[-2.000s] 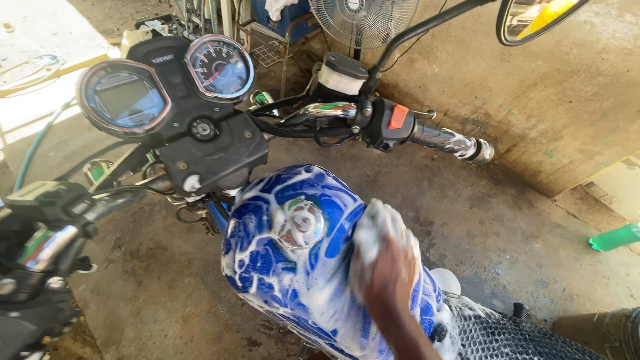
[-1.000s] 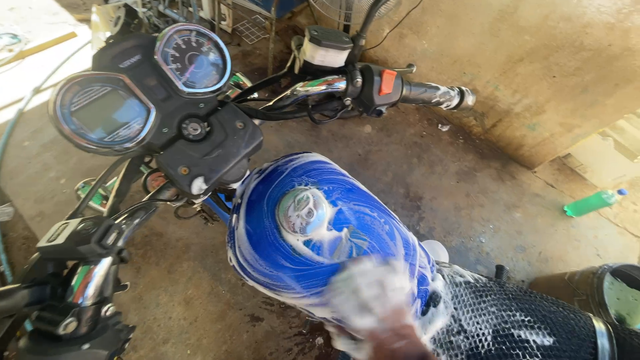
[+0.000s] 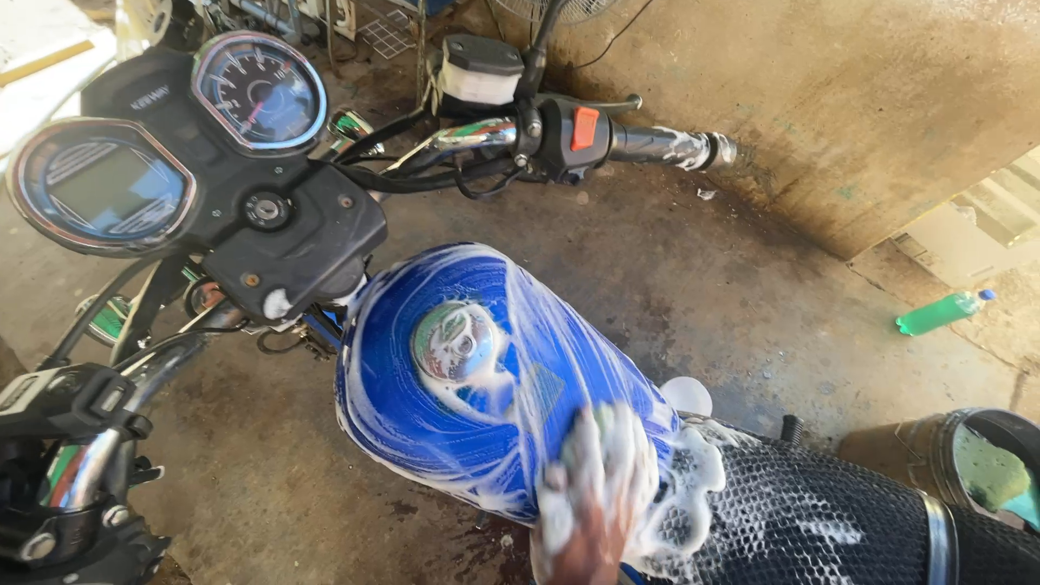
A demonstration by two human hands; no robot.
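Observation:
My right hand (image 3: 597,487), covered in white foam, lies palm down on the rear of a motorcycle's blue fuel tank (image 3: 455,439). Its fingers point toward the top of the view, and whether a sponge is under them cannot be told. Foam streaks run over the tank and around the round metal fuel cap (image 3: 457,341). Behind the hand, more foam sits on the front of the black mesh-covered seat (image 3: 796,504). My left hand is out of view.
Handlebar parts (image 3: 479,134) and the instrument cluster (image 3: 171,146) stand ahead of the tank. A green bottle (image 3: 934,315) is on the concrete floor at the right. Near the seat is a bucket (image 3: 902,447) with a green sponge (image 3: 987,467). A stained wall (image 3: 780,97) rises beyond.
My right hand has moved back along the tank toward the seat. The thick foam pattern on the tank has turned to thinner streaks with more blue showing. The view has shifted closer.

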